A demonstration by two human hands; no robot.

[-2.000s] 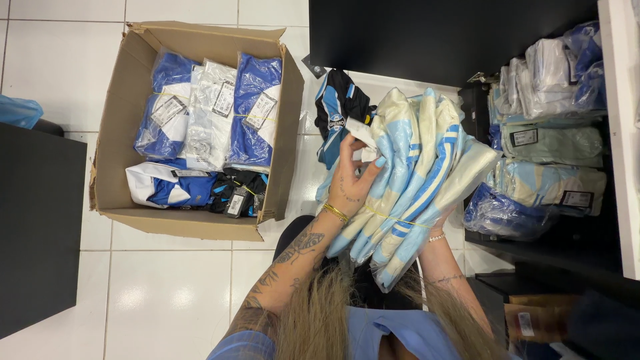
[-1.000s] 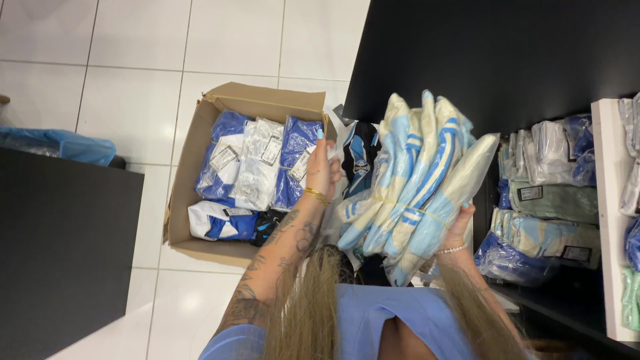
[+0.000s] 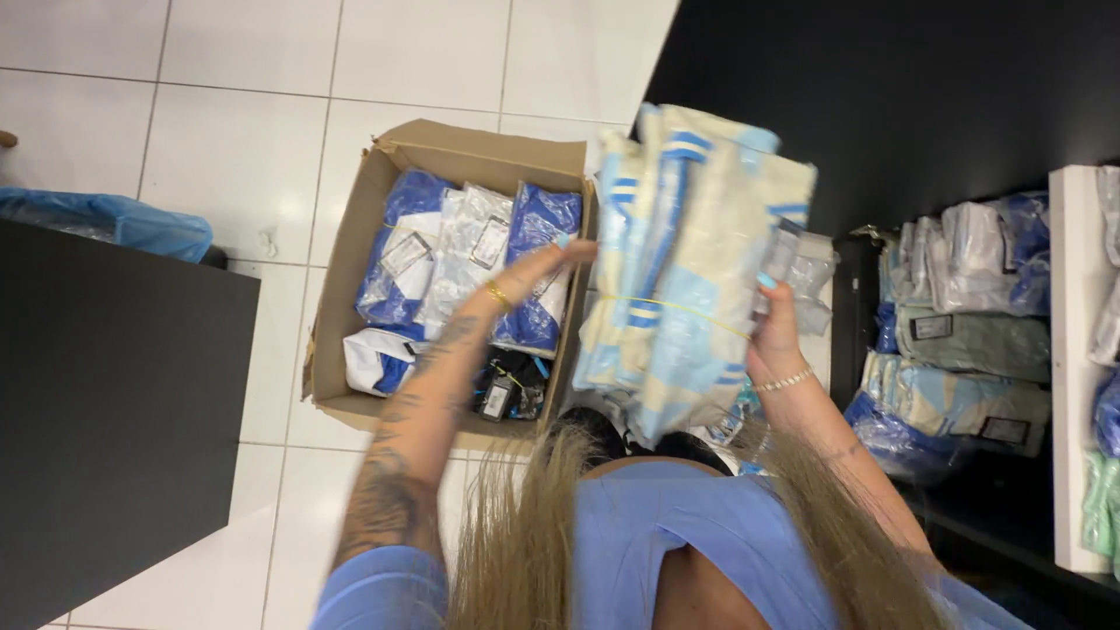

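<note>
My right hand (image 3: 774, 328) grips the right side of a bundle of light blue and cream garments in clear plastic (image 3: 700, 254), with a yellow band around it. My left hand (image 3: 560, 254), slightly blurred, reaches over the right wall of an open cardboard box (image 3: 341, 289), its fingers close to the bundle's left side; whether it touches is unclear. Inside the box lie bagged blue and white garments (image 3: 407, 249), a bagged white garment (image 3: 468, 254), another blue one (image 3: 542, 219), a white and blue one (image 3: 376, 359) and a black one with a tag (image 3: 512, 385).
To the right, an open black shelf compartment holds bagged garments (image 3: 971, 332), beside a white panel (image 3: 1072, 367) with more bags past it. A large black surface (image 3: 840, 96) spans the upper right. At left stand a black cabinet (image 3: 114, 394) and a blue plastic bag (image 3: 157, 223).
The bundle has turned, so its banded, broader side now shows. My left hand, which was at the bundle's upper left two seconds ago, is now over the box's right edge. The view has shifted.
</note>
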